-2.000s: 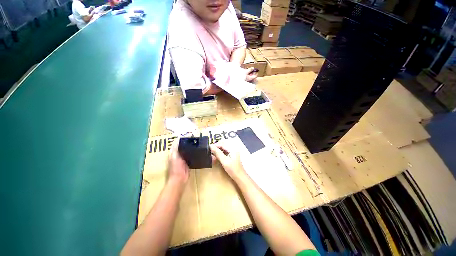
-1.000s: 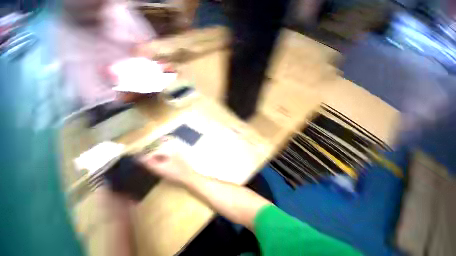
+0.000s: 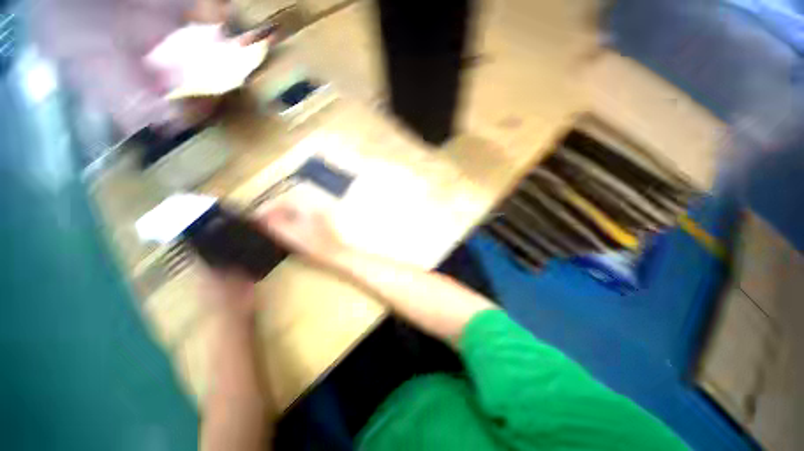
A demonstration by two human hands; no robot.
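Note:
The picture is blurred. A black box-shaped housing [image 3: 236,245] is left of centre, over the cardboard-covered bench. My left hand [image 3: 227,289] holds it from below at its near side. My right hand [image 3: 295,227] is at its upper right side, fingers bunched; whether it touches the box or pinches a small part cannot be told. A flat dark panel [image 3: 326,176] lies on the white sheet [image 3: 397,216], beyond my right hand. A crumpled white piece [image 3: 176,218] lies just left of the housing.
A green belt [image 3: 79,326] runs along the left. A pale bin [image 3: 187,160] and a small tray of dark pieces [image 3: 304,99] stand farther back. A tall black stack [image 3: 425,70] stands behind. A person in pink [image 3: 97,53] holds white paper [image 3: 207,60]. Flattened cartons [image 3: 582,194] are at right.
The view has swung right and down, so the bench shows farther left and more floor appears at right. The housing is still in my left hand, with my right hand beside it.

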